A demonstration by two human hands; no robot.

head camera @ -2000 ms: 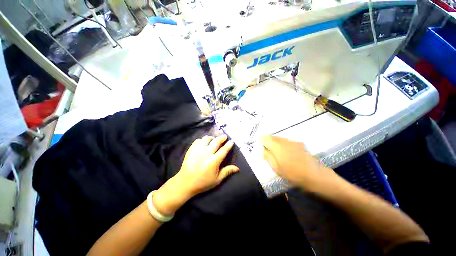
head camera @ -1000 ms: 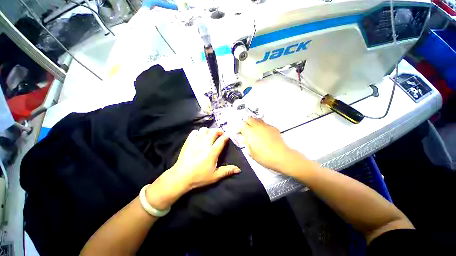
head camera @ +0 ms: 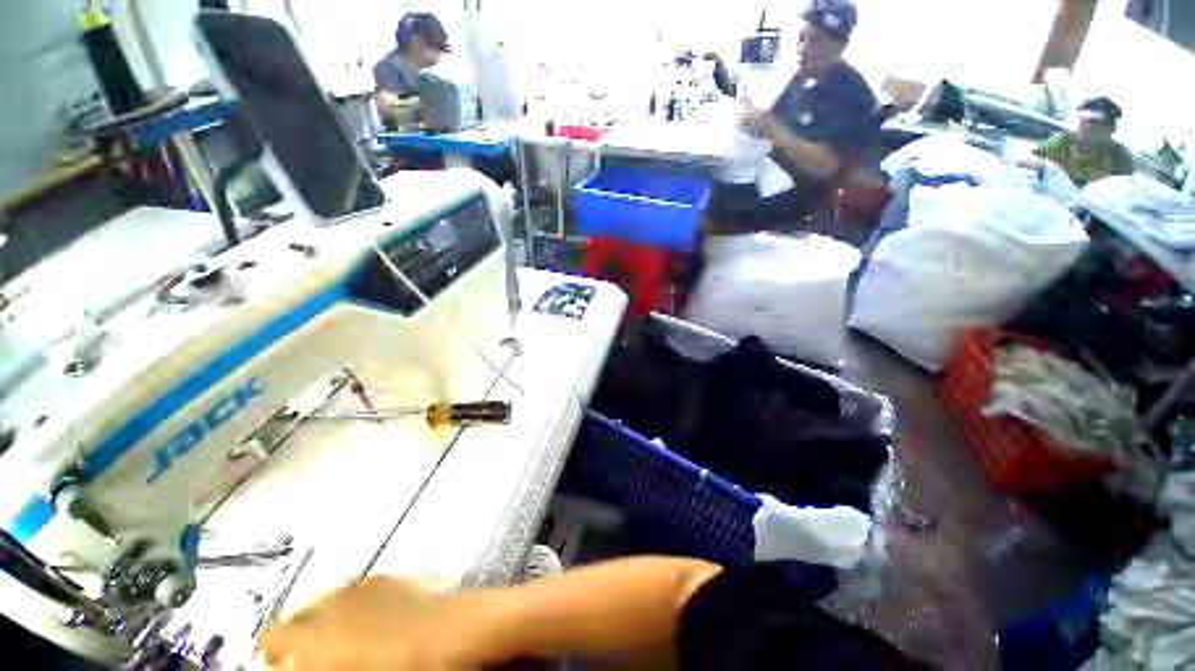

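The white sewing machine (head camera: 295, 321) with blue stripe and "JACK" lettering fills the left. Its needle area (head camera: 164, 629) is at the bottom left corner. My right hand (head camera: 354, 632) lies on the machine bed just right of the needle area, cut off by the bottom edge; its fingers are blurred and I cannot tell whether it holds anything. My left hand is out of the picture. The black cloth is not clearly visible. A screwdriver (head camera: 469, 413) with black-and-yellow handle rests on the bed by the machine arm.
A blue basket (head camera: 675, 488) of black pieces, with white cloth (head camera: 813, 531) on its rim, stands right of the table. Beyond are a blue bin (head camera: 642, 207), white sacks (head camera: 963, 262) and a red-orange basket (head camera: 1003, 433). Several people sit in the background. A phone-like dark panel (head camera: 282, 112) stands above the machine.
The view has swung right and up, showing the room. My left hand and the black garment have left the picture. My right hand now appears at the bottom edge, still near the needle area.
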